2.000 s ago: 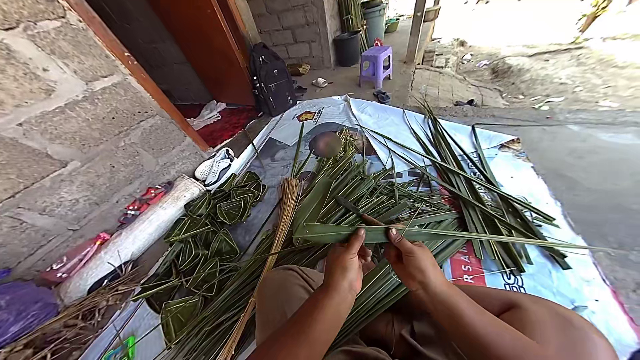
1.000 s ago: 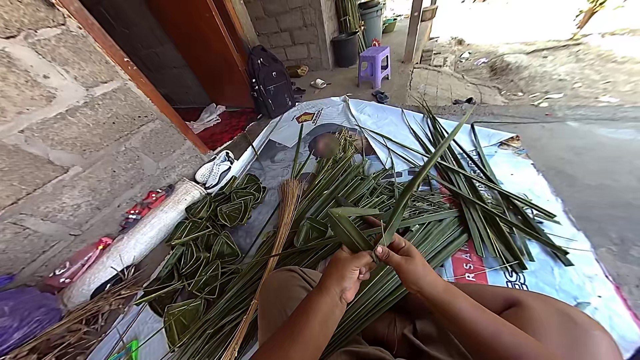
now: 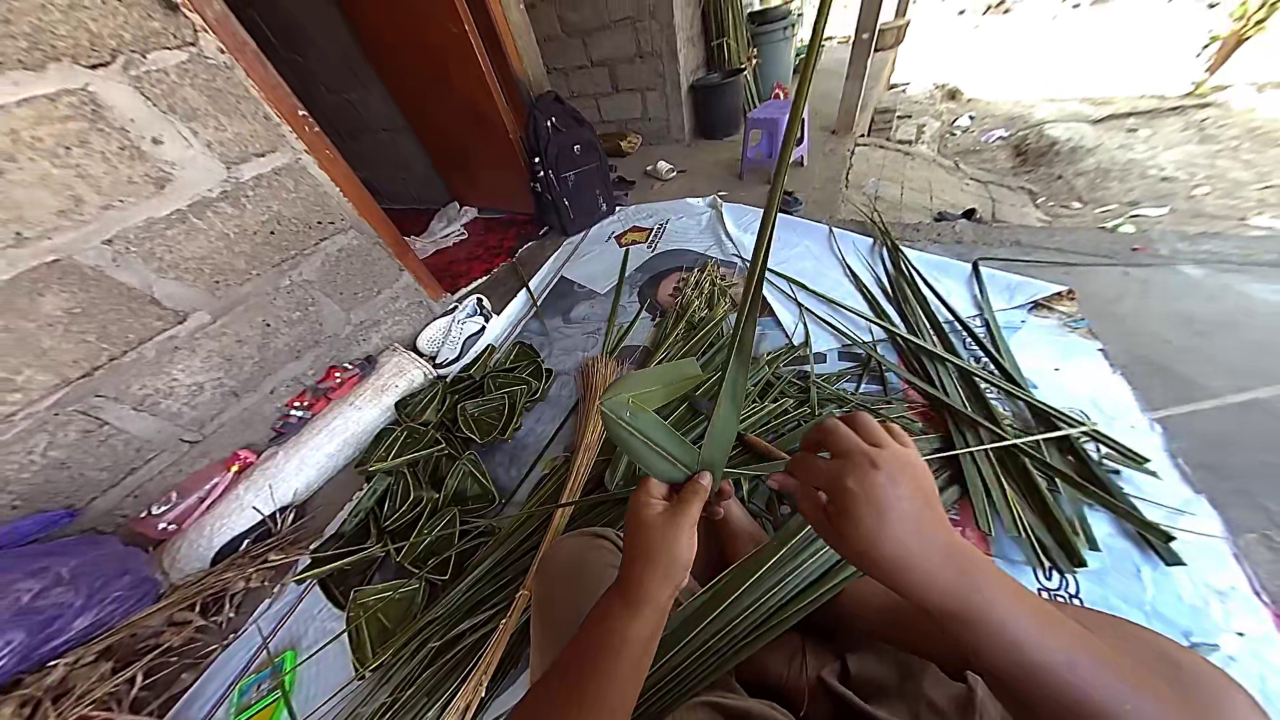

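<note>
A green palm leaf strip, folded into an angular shape, is pinched at its lower corner between the thumb and fingers of my left hand. Its long free end rises steeply toward the top of the view. My right hand is just to the right, fingers curled, near a pale thin strip; whether it grips anything is unclear. A brown wooden handle shows between the hands over the leaf pile. Long palm leaves lie across my lap. Folded leaf pieces are heaped at the left, beside a bundle of thin sticks.
A printed plastic banner covers the ground, with loose palm leaves at the right. White shoes, a long white roll and a purple bag lie along the block wall. A backpack and purple stool stand farther back.
The leaf strip, stretched sideways between both hands two seconds ago, is now folded with its long end upward. My right hand has moved away from my left to the right.
</note>
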